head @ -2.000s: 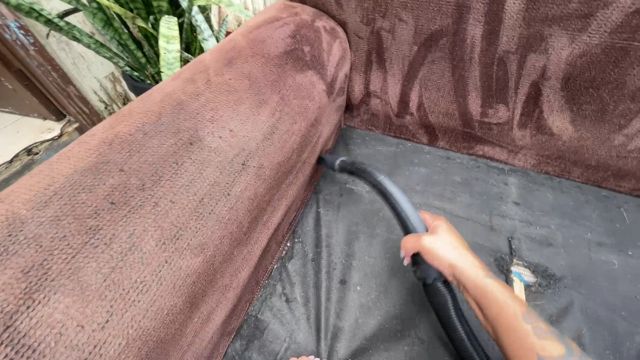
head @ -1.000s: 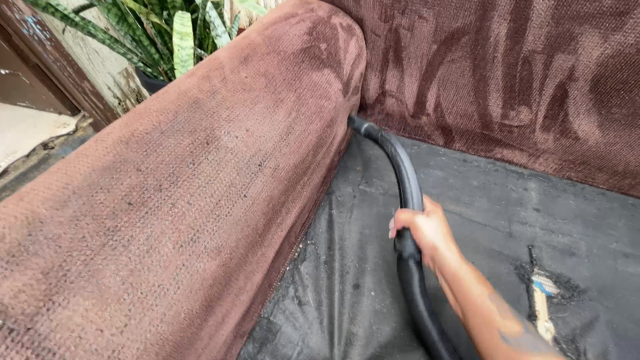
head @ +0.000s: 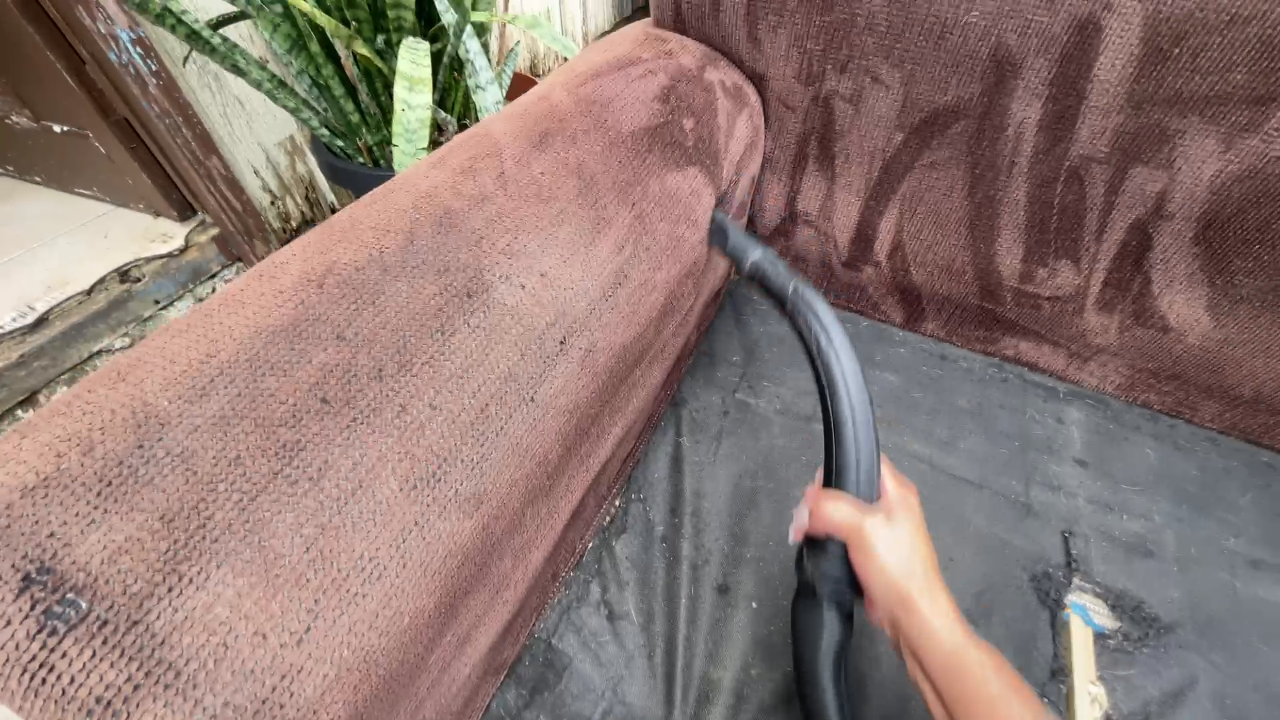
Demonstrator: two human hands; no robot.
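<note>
My right hand [head: 880,535] is closed around the curved black handle of a vacuum cleaner hose [head: 845,400]. The tube's narrow end rests against the inner side of a brown upholstered sofa arm [head: 400,400], close to where it meets the sofa backrest [head: 1000,170]. Below my hand the hose runs down out of the bottom of the view. Dark marks show on the arm's fabric. My left hand is out of view.
Black fabric [head: 960,480] covers the seat base, with a torn hole at the right where a wooden slat [head: 1082,665] shows. Behind the arm stand a potted snake plant [head: 410,100] and a weathered wall. A brown door [head: 80,120] is at the upper left.
The tube's end has moved from the seam at the foot of the arm up onto its inner side. My right hand has kept its hold on the handle.
</note>
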